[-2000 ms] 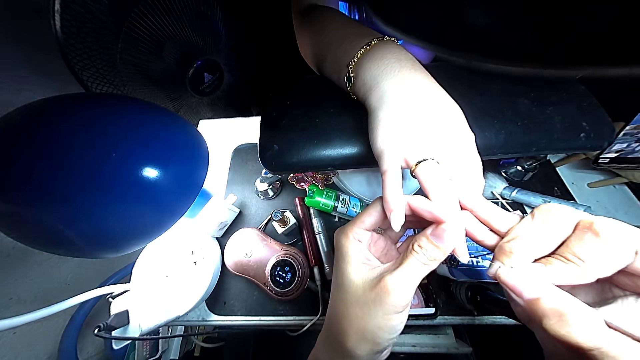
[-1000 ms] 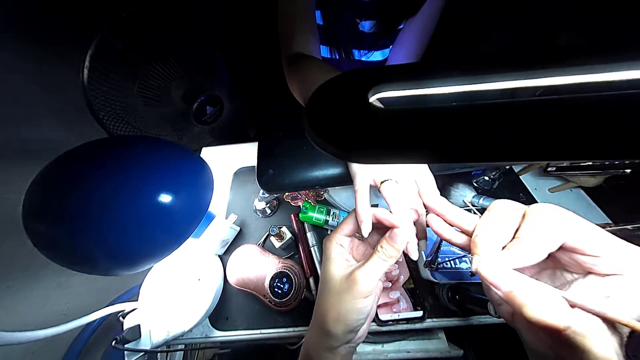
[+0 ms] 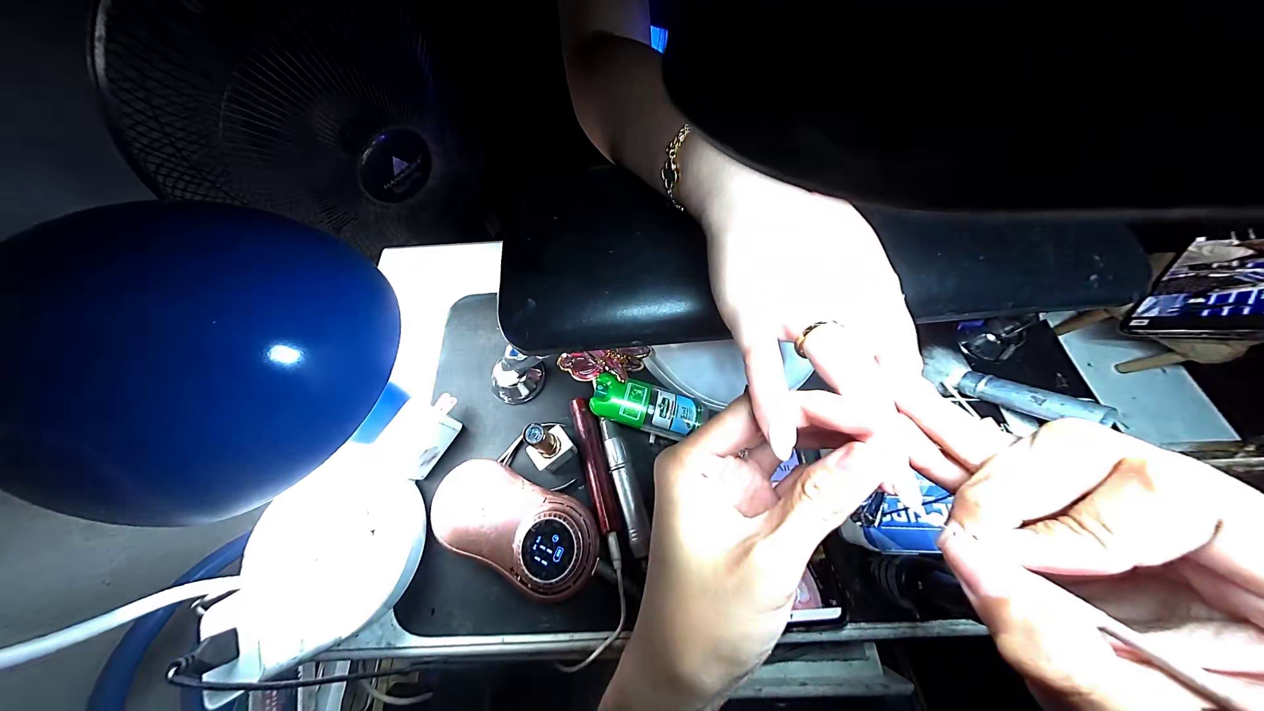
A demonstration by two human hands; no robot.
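My left hand (image 3: 750, 523) grips a finger of another person's hand (image 3: 810, 267) between thumb and fingers. That hand wears a gold ring and a gold chain bracelet (image 3: 673, 166) and lies over a black padded armrest (image 3: 612, 267). To the right, my right hand (image 3: 1096, 553) pinches a thin, slender tool (image 3: 1165, 664); its tip is not clear to see, and its kind I cannot tell. Left of my left hand lie a pink electric device with a display (image 3: 513, 528), a dark red pen-like tool (image 3: 595, 474), a silver handpiece (image 3: 624, 489) and a green spray bottle (image 3: 647, 403).
A blue-shaded lamp (image 3: 197, 365) with a white base (image 3: 336, 553) stands at the left, before a fan (image 3: 267, 109). A small polish bottle (image 3: 548, 444) stands on the dark mat. A brush (image 3: 1027, 395) and a tablet-like screen (image 3: 1205, 286) are at right. A black lamp head or similar object (image 3: 968, 109) overhangs the top.
The black overhead object, lower in view a second ago with its light strip showing, now sits higher, and the other person's wrist and bracelet show again. My left hand stays at their fingers.
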